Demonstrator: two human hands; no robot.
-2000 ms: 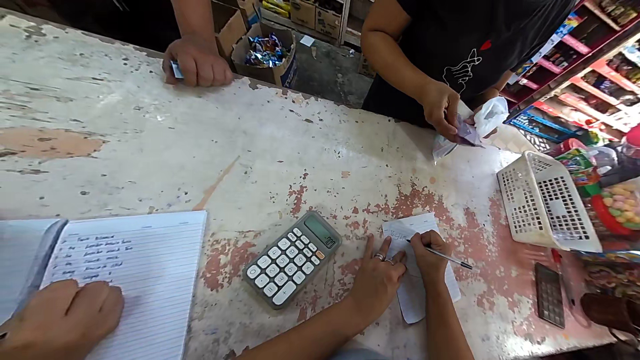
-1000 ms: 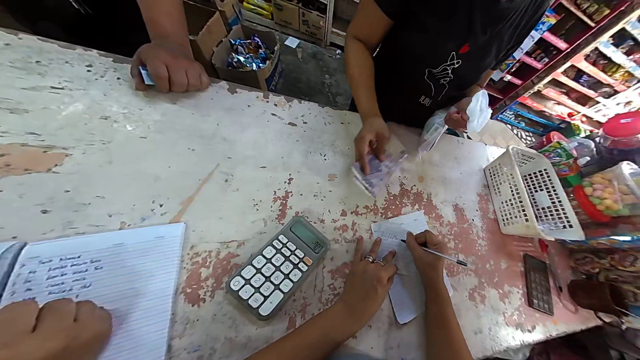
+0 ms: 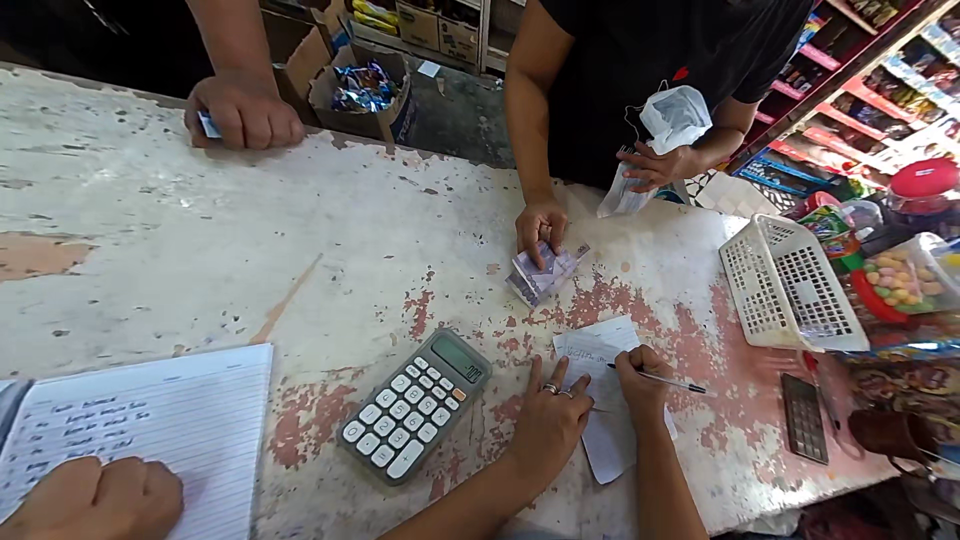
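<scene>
My left hand (image 3: pixel 551 412), with rings on it, lies with its fingers spread on the lower left part of a sheet of paper (image 3: pixel 607 446) that bears handwriting. My right hand (image 3: pixel 645 371) grips a ballpoint pen (image 3: pixel 679 384), whose tip touches the writing near the top of the sheet. To the left of my hands lies a grey calculator (image 3: pixel 416 406) with white keys and a lit-up-grey display. Beyond the paper, a person's hand (image 3: pixel 541 229) presses folded purple banknotes (image 3: pixel 541 277) onto the worn counter (image 3: pixel 360 247).
Another hand (image 3: pixel 97 495) rests on a lined notebook (image 3: pixel 202 435) at lower left. A further person's hand (image 3: pixel 244 112) lies on the far edge. At right are a white plastic basket (image 3: pixel 795 285), a dark calculator-like object (image 3: pixel 804 418), a mug (image 3: pixel 889 435) and candy jars. Someone opposite holds a pale face mask (image 3: pixel 675 118).
The person opposite has brought the banknotes from beside the other hand down onto the counter nearer the paper. My hands stay at the sheet, the pen still in my right hand.
</scene>
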